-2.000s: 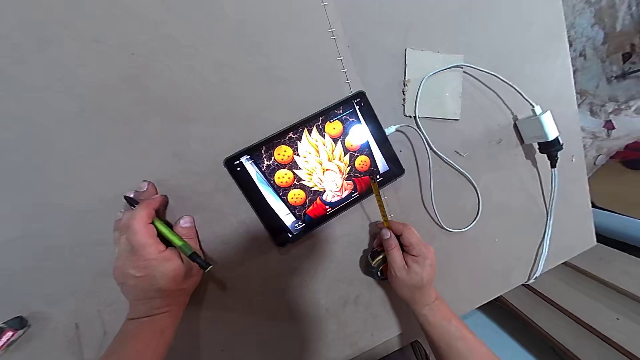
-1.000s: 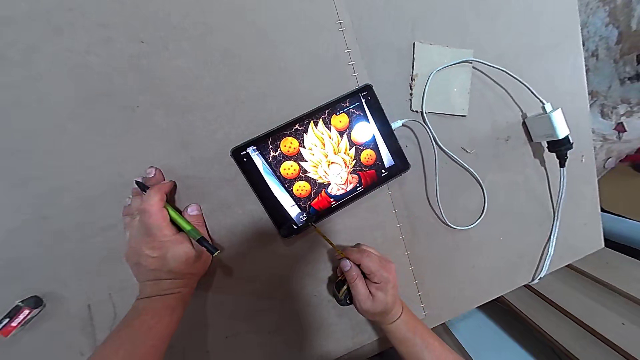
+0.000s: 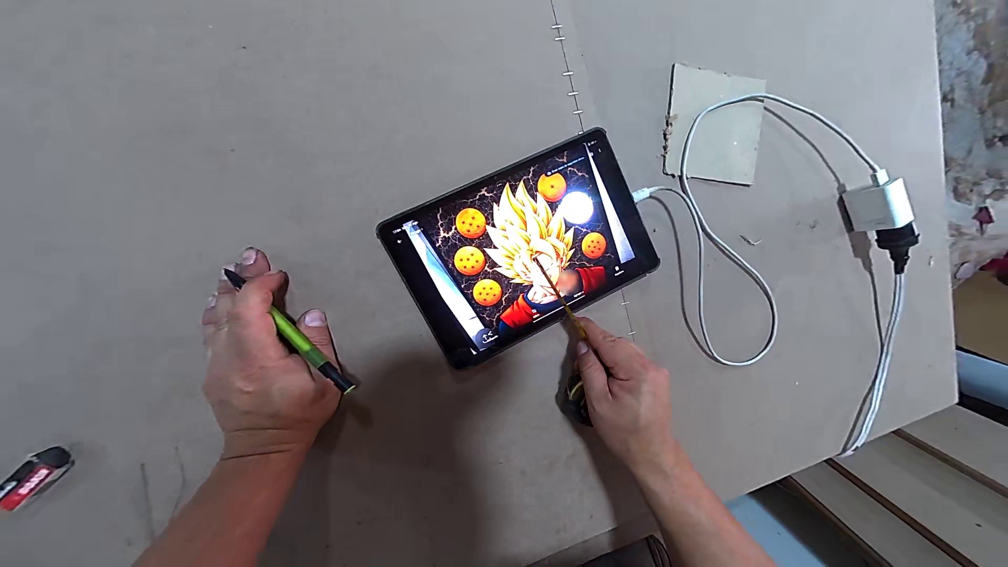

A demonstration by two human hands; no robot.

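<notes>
A tablet (image 3: 528,252) lies tilted on a large flat board (image 3: 315,142), its lit screen showing a cartoon figure with spiky yellow hair and several orange balls. To its lower left, my left hand (image 3: 268,362) rests on the board with a green and black pen (image 3: 299,339) between its fingers. My right hand (image 3: 630,394) is at the tablet's lower edge and grips the yellow blade of a tape measure (image 3: 579,398). The blade's thin end reaches over the figure's face; whether it touches the glass I cannot tell. The tape's dark case is partly hidden beside that hand.
A white cable (image 3: 776,315) loops from the tablet's right edge to a white charger (image 3: 878,206), joined to a black connector (image 3: 898,240). A square offcut (image 3: 717,126) lies under part of the cable. An eraser (image 3: 35,476) sits at lower left. A marked line crosses the board.
The tape's blade end has moved from the screen's lower left corner to the figure's face, my right hand shifting with it. My left hand still holds the pen in about the same place.
</notes>
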